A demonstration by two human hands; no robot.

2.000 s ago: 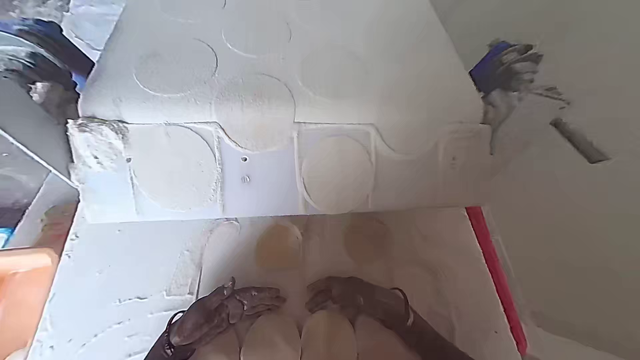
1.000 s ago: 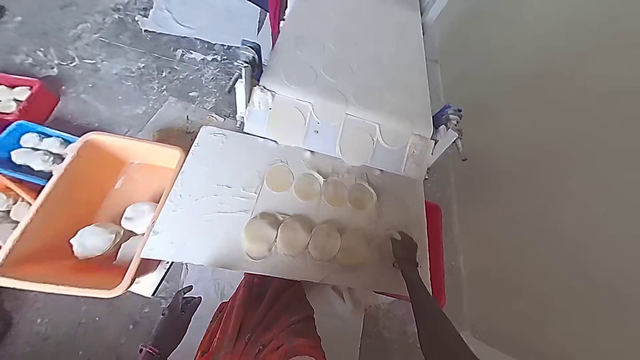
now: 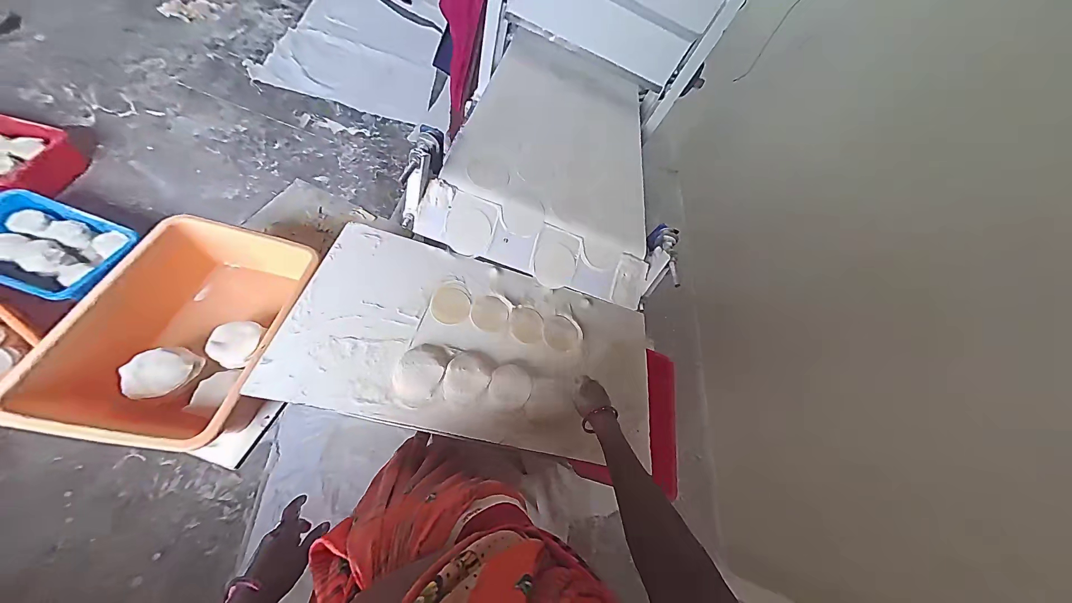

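My right hand (image 3: 591, 395) rests on the right part of a flour-dusted board (image 3: 335, 327), beside a row of round dough stacks (image 3: 467, 376); its fingers are too blurred to tell whether they hold anything. Farther up the board lies a second row of smaller dough discs (image 3: 527, 324). My left hand (image 3: 289, 536) hangs left of my orange patterned cloth, fingers apart, holding nothing. Beyond the board, a dough sheet with cut circles (image 3: 555, 259) lies over the end of a machine's conveyor belt (image 3: 557, 126).
An orange tub (image 3: 180, 293) with dough pieces stands left of the board. Farther left are a blue crate (image 3: 63, 291) and a red crate (image 3: 59, 167) holding pale pieces. A red container (image 3: 662, 419) shows under the board's right edge. A wall (image 3: 879, 293) rises at right.
My hands were together at the near dough discs two seconds ago; they have since moved apart, the left off the board and the right to its right side. The view has widened greatly.
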